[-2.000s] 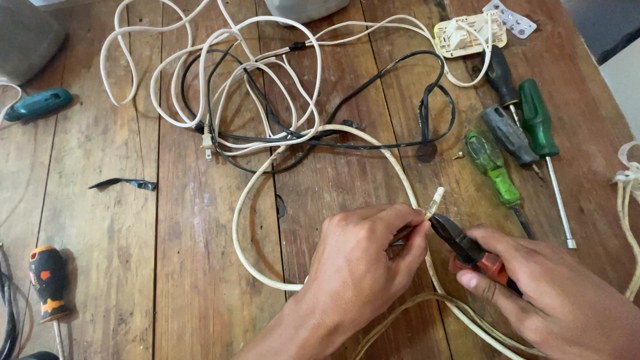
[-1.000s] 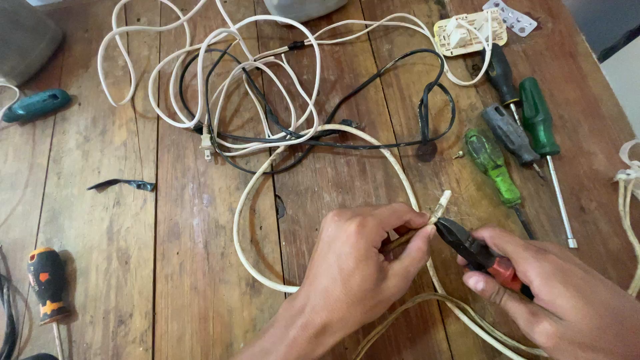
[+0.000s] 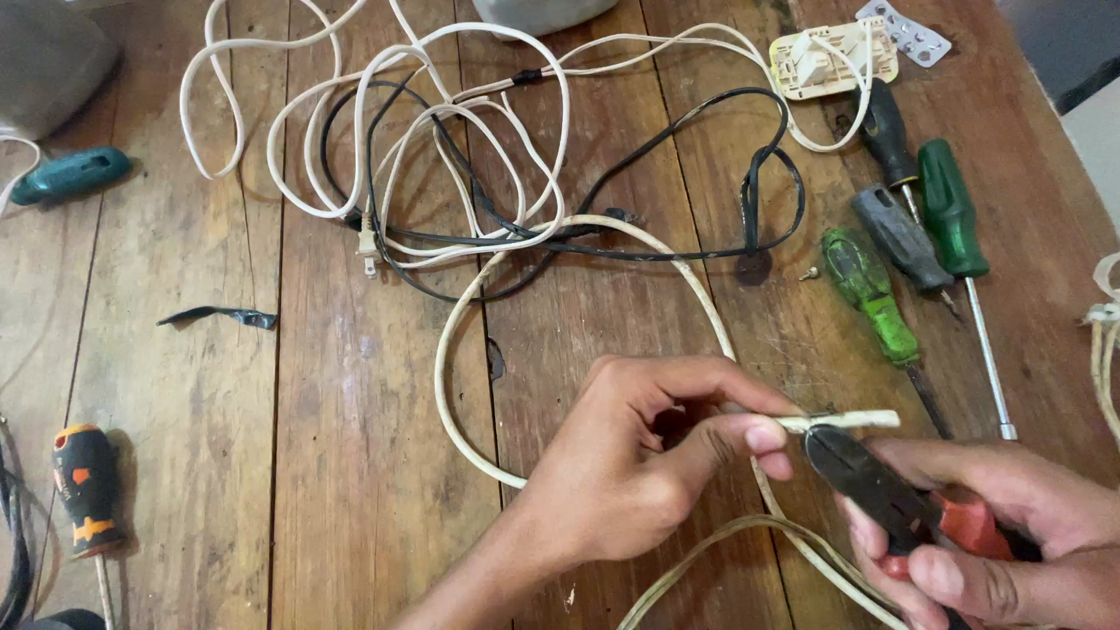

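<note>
My left hand (image 3: 652, 455) pinches a white sheathed electrical cable (image 3: 857, 419) near its end, which points right, level with the table. In my right hand (image 3: 989, 525) are diagonal cutting pliers (image 3: 866, 477) with black jaws and red-and-black handles. Their tip touches the cable's underside just beyond my left fingertips; a dark slit or mark shows on the sheath there. How far the jaws are apart cannot be told. The cable's off-white length (image 3: 442, 376) loops on the wooden table behind my left hand.
Tangled white cord (image 3: 560, 114) with a plug (image 3: 367, 249) and black cord (image 3: 691, 114) lie behind. Several screwdrivers, one bright green (image 3: 866, 297), lie right, near a socket plate (image 3: 831, 66) and blister pack (image 3: 919, 39). An orange-black screwdriver (image 3: 86, 490) and black tape scrap (image 3: 223, 316) lie left.
The cable end has swung from pointing steeply up to nearly level, pointing right. The pliers' tip now sits under the cable, and my left hand has turned with it.
</note>
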